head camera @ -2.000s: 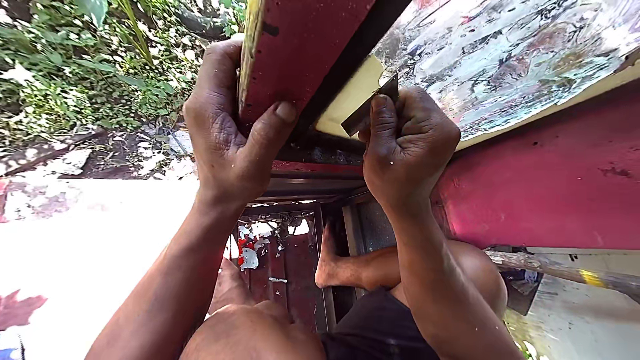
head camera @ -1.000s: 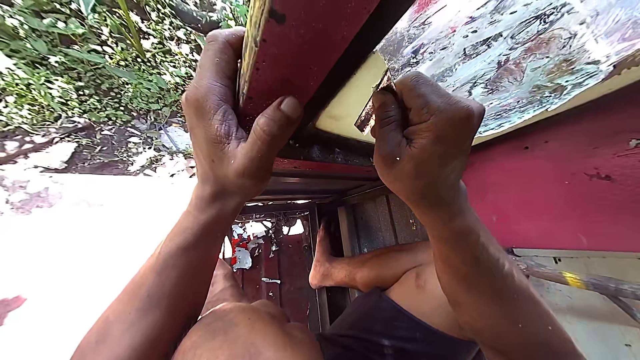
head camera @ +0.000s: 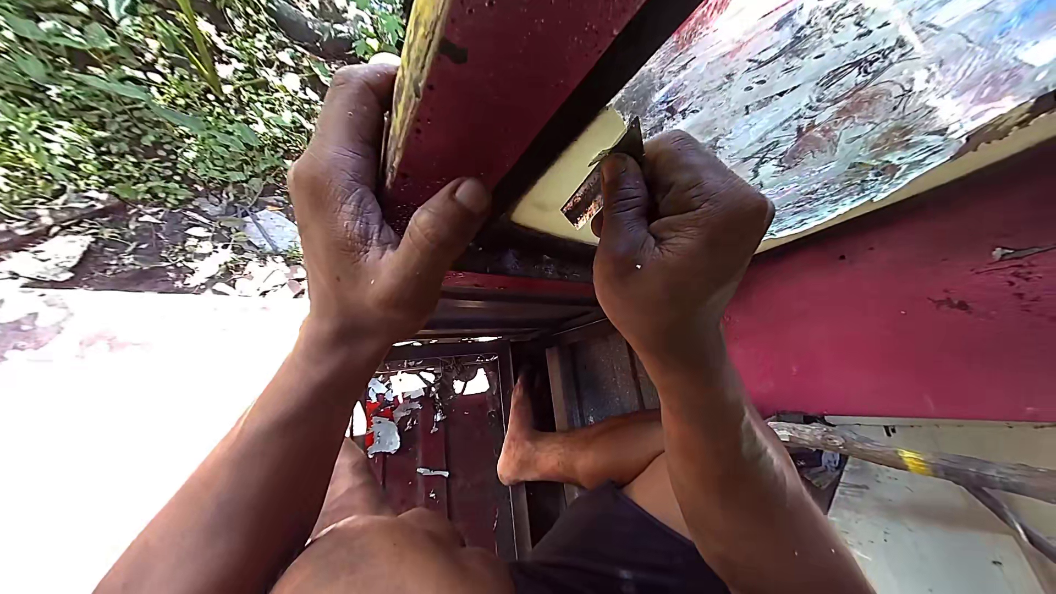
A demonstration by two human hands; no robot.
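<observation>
My left hand [head camera: 363, 223] grips the edge of a dark red painted post [head camera: 503, 91], with the thumb on its near face and the fingers around its worn yellow side. In my right hand [head camera: 676, 214] is a thin metal scraper blade [head camera: 586, 198], pinched between thumb and fingers. The blade lies tilted over a bare cream patch [head camera: 557, 194] of a panel, next to the ragged edge of its worn, multicoloured printed covering [head camera: 808, 124]. How firmly the blade touches the panel cannot be told.
Below the panel runs a red painted board [head camera: 899, 322]. A wooden pole [head camera: 874, 454] with a yellow band lies at the right. Torn scraps [head camera: 384, 436] are on the dark red slatted floor [head camera: 472, 462] near my bare feet. Green plants [head camera: 124, 107] grow at the upper left.
My right hand has moved a little with the blade, whose angle has changed over the cream patch. My left hand has kept its grip on the post.
</observation>
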